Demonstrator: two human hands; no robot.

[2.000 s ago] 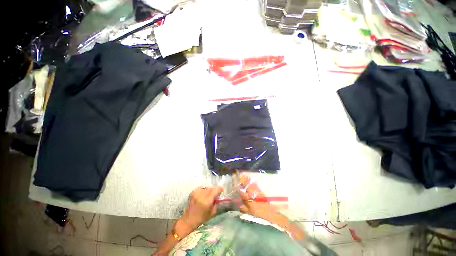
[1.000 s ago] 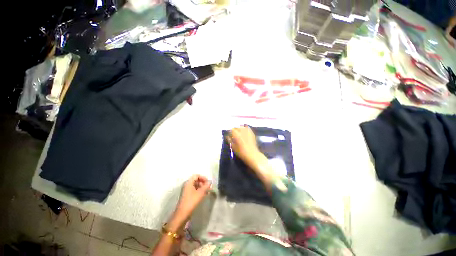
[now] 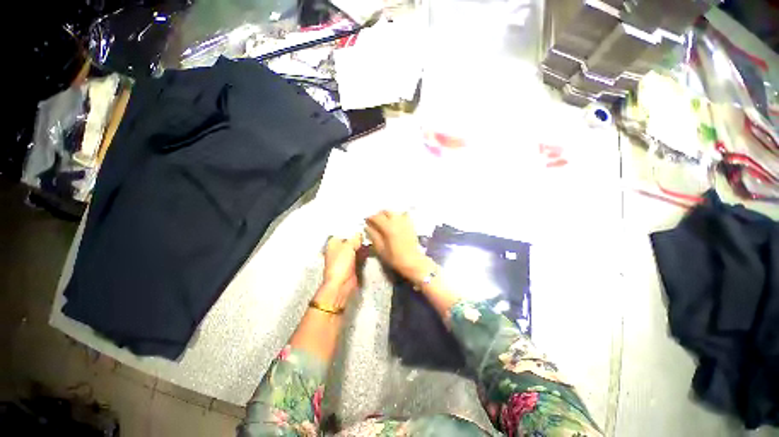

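A dark folded garment in a clear plastic bag [image 3: 504, 290] lies in front of me, shiny with glare, partly under my right forearm. My left hand [image 3: 342, 259] is just left of its upper part, fingers bent together. My right hand [image 3: 395, 241] is beside it at the pack's upper left corner, fingertips close to the left hand's. Whether the fingers pinch the bag's edge or anything else is too blurred to tell. The near end of the bag is hard to make out.
A matte dark garment pile [image 3: 196, 205] lies left, another [image 3: 726, 299] right. Beyond are red-banded empty bags [image 3: 553, 155], washed out by glare, grey stacked blocks [image 3: 611, 43], a small white roll [image 3: 598, 114] and a pale sheet [image 3: 376, 64].
Both hands have moved up and come together at the pack's upper left. The right hand has left the pack's top. The view has shifted, so the table's things sit differently in the picture.
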